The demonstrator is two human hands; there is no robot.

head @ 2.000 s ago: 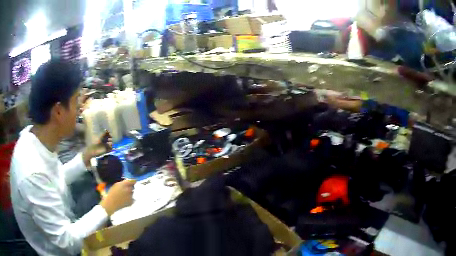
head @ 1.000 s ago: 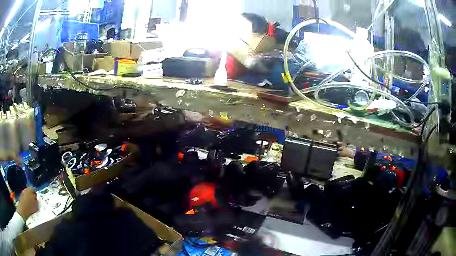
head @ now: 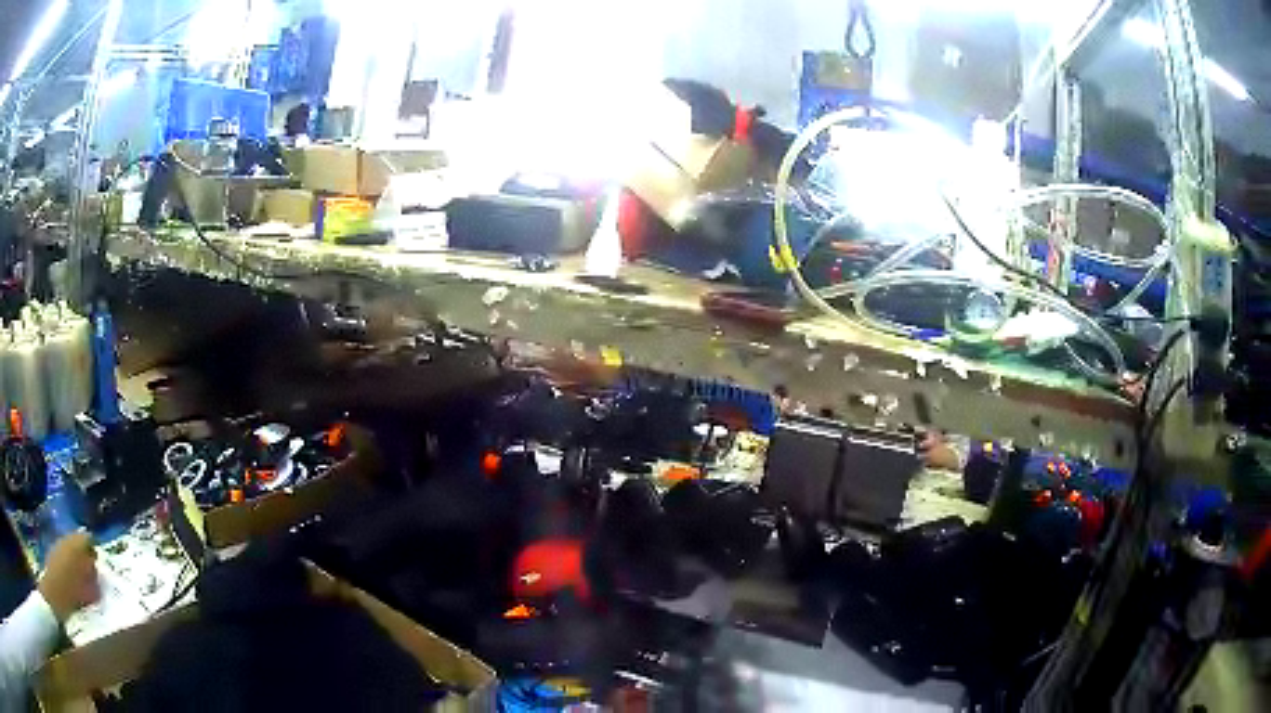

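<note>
Neither of my hands shows in the picture. Nearest in front of me, a mass of dark parts (head: 265, 641) fills an open carton (head: 404, 634) at the lower left. A red-orange rounded part (head: 552, 568) lies among black pieces right of the carton. Black product bodies (head: 927, 592) are heaped on the bench at the right. A pale sheet (head: 822, 676) lies at the bottom edge. A bit of blue film (head: 537, 692) shows beside the carton. Much of the picture is blurred and dark.
A worn shelf (head: 627, 318) crosses above the bench, with boxes and coiled clear hose (head: 788, 230) on it. A metal post (head: 1185, 209) stands at right. A small-parts carton (head: 279, 508) and another person's hand (head: 67, 574) are at left. A grey-black twin box (head: 839, 474) stands behind.
The view has swung right, so the neighbouring worker has left the picture except for a hand and sleeve. The shelf's hose coils and the right post have come in.
</note>
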